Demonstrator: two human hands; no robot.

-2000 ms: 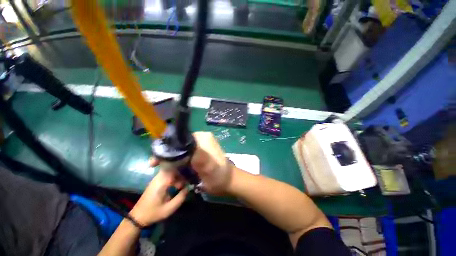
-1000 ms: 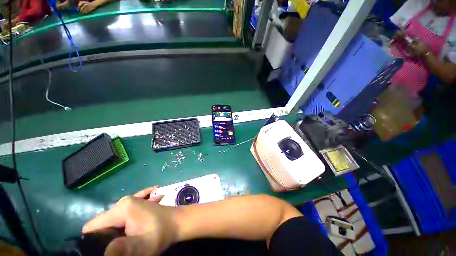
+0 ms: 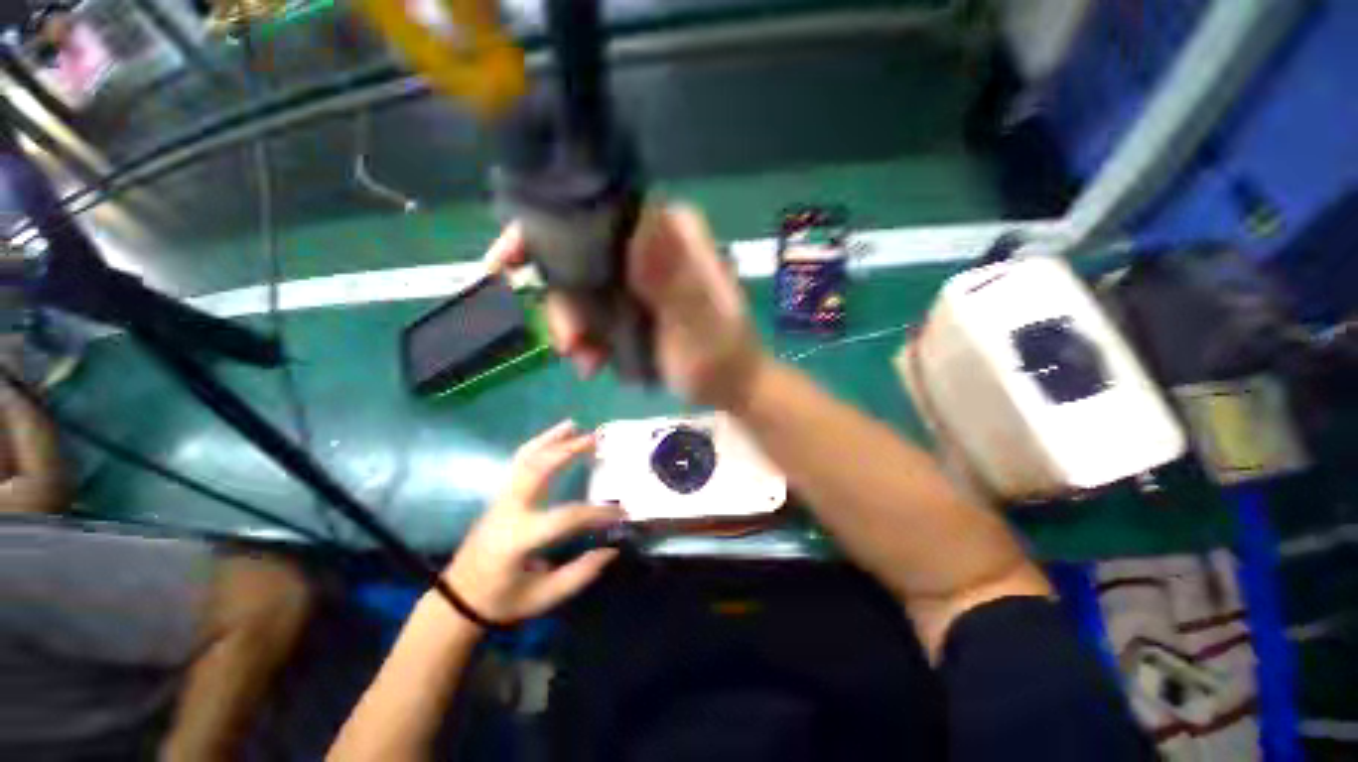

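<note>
My right hand [image 3: 678, 305] grips the hanging electric screwdriver [image 3: 588, 246], a dark, blurred cylinder held upright above the bench, with an orange strap and black cable at its top. A white housing [image 3: 621, 469] with a dark round centre lies on the green bench below it. My left hand [image 3: 529, 536] is at the housing's left end, fingers apart, fingertips at its edge; whether they press on it is unclear. The screwdriver's tip is blurred, above and left of the housing, apart from it. The screw tray is hidden behind my right hand and the tool.
A black tray [image 3: 465, 335] on a green base is at the back left. A smartphone [image 3: 812, 273] lies behind the housing. Stacked housings [image 3: 1050, 380] stand at right, near a small yellowish part [image 3: 1248, 429]. A person's leg [image 3: 238, 640] is at lower left.
Since one second ago, my right hand has risen from the lower left to over the bench with the screwdriver. My left hand has come into clear view beside the housing. The camera view has shifted.
</note>
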